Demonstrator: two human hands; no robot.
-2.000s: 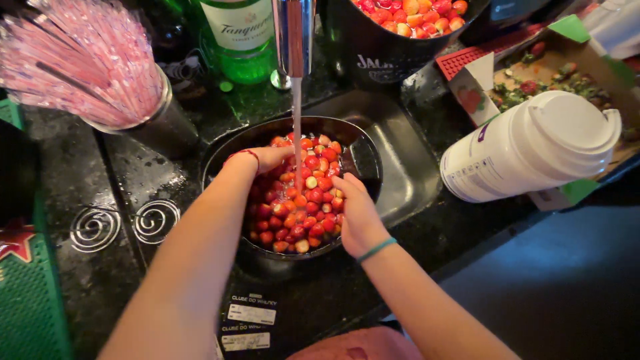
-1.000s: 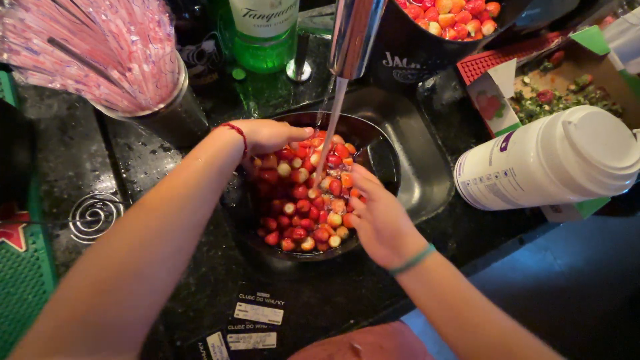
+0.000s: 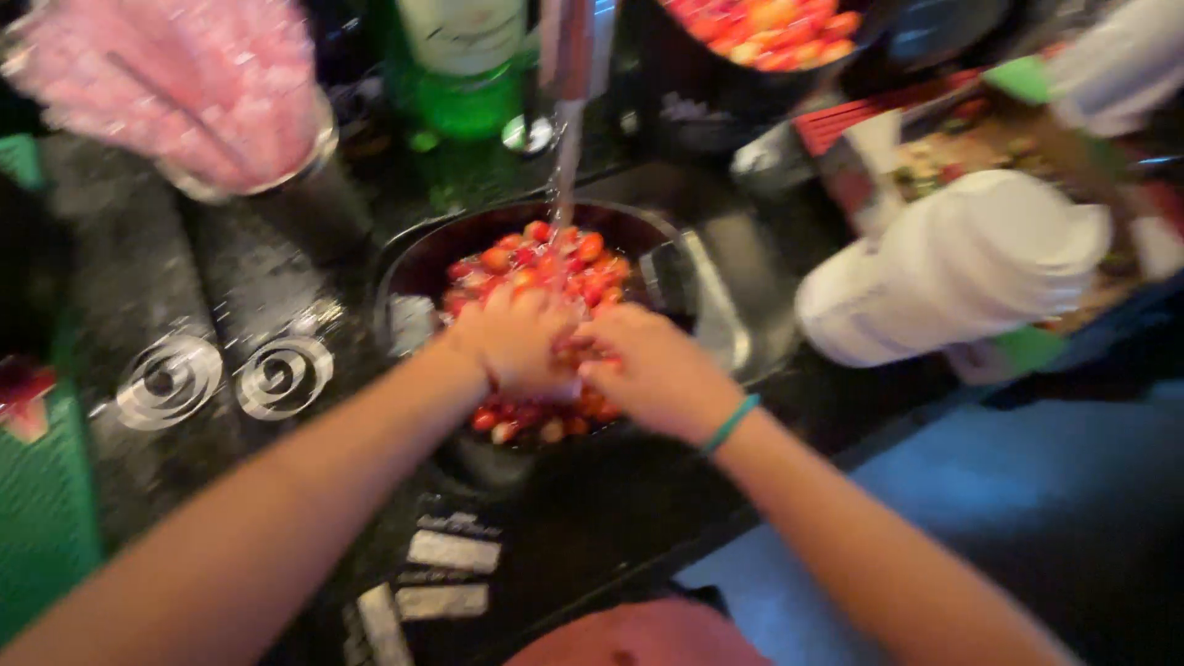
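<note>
Both my hands are among the strawberries (image 3: pixel 536 254) in a black bowl (image 3: pixel 393 277) that sits in a sink (image 3: pixel 740 268). My left hand (image 3: pixel 523 342) lies over the middle of the berries, its fingers partly down in them. Close beside it on the right, my right hand (image 3: pixel 652 370) has curled fingers around or against some berries; blur hides whether it grips any. Water (image 3: pixel 562 166) runs from a metal faucet (image 3: pixel 572 55) into the bowl just beyond my hands.
A white bottle (image 3: pixel 943 268) and a cardboard box (image 3: pixel 869 153) with leafy trimmings stand right. Behind are a black bucket of strawberries (image 3: pixel 712 92) and a green bottle (image 3: pixel 467 92). Left are wrapped straws (image 3: pixel 185 83) in a metal cup, two spiral metal pieces (image 3: pixel 282 375) and a green mat (image 3: pixel 46 518).
My hands have come together over the middle of the berries; a second ago they were apart at the two sides. The water still runs.
</note>
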